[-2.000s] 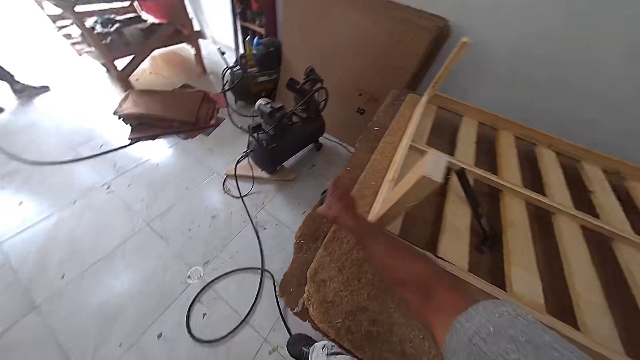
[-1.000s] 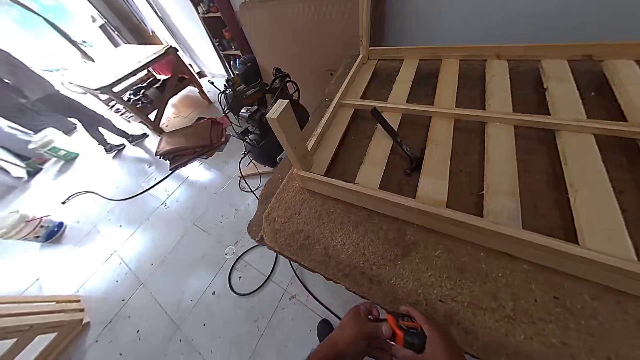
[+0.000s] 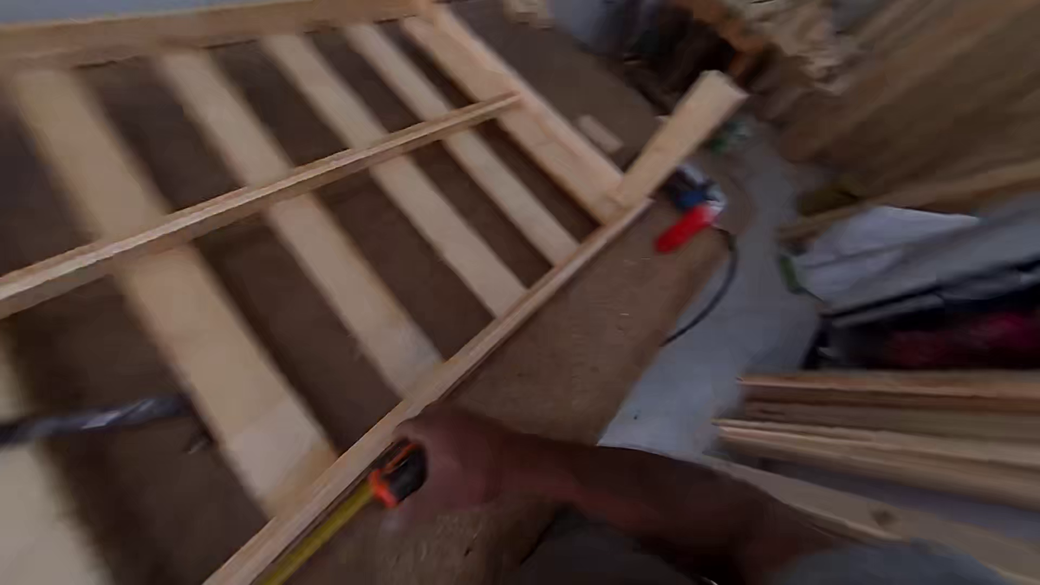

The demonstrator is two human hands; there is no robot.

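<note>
My right hand (image 3: 463,463) is closed around an orange and black tape measure (image 3: 398,471) at the near rail of a slatted wooden frame (image 3: 504,313). The yellow tape blade (image 3: 321,536) runs out of its case along the rail, toward the bottom edge of the view. My left hand is out of view. The frame lies on a brown work table (image 3: 561,349), with a short wooden post (image 3: 682,138) standing up at its far right corner. A dark tool (image 3: 97,418), blurred, lies across the slats at the left.
A red-handled tool (image 3: 686,227) with a dark hose (image 3: 719,301) is on the table near the post. Stacked boards (image 3: 886,431) are at the right, below a dark, blurred heap with a pale sheet (image 3: 886,244). A large wooden panel (image 3: 918,122) is at upper right.
A second ago both hands were together at the tape measure; now the right hand holds it at the rail with the blade drawn out. The view has swung far to the right.
</note>
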